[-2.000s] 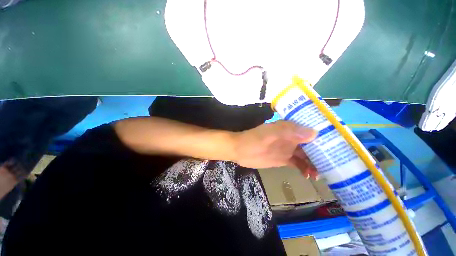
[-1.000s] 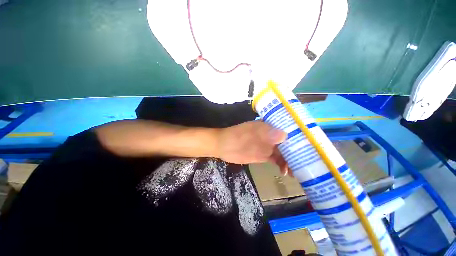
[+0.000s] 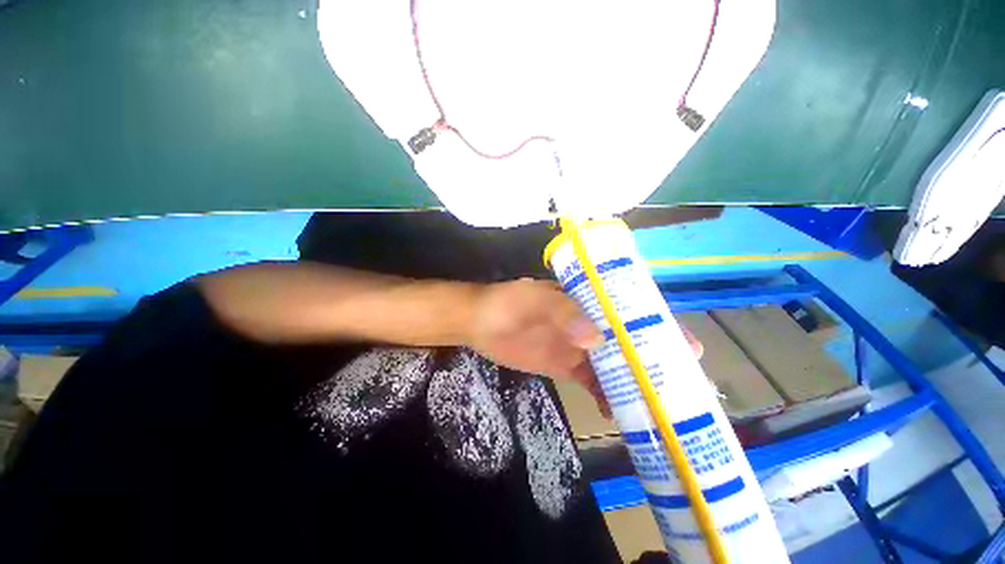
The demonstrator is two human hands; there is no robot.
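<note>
A white housing (image 3: 474,187) lies on the green bench, its centre glaring white. Thin red wires (image 3: 422,55) curve over it, with dark connectors at the left (image 3: 422,140) and right (image 3: 691,117). My left hand (image 3: 535,328) is wrapped around the front half of a white, blue-banded sealant cartridge (image 3: 639,375). The yellow frame (image 3: 628,342) of the caulking gun runs along it. Its front end is at the housing's near edge; the nozzle is lost in the glare, so contact cannot be told. The gun's rear is cut off below. My right hand is out of view.
The green bench (image 3: 176,110) spans the top. Another white housing (image 3: 957,182) stands out over its near edge at the right. Below are blue metal racks (image 3: 871,331) with cardboard boxes (image 3: 788,353) and a blue floor (image 3: 198,242) with yellow lines.
The cartridge's front end has shifted left relative to the housing, and the gun has swung steeper, its lower part moving left. It now hides most of the lower connector. My left hand keeps its hold.
</note>
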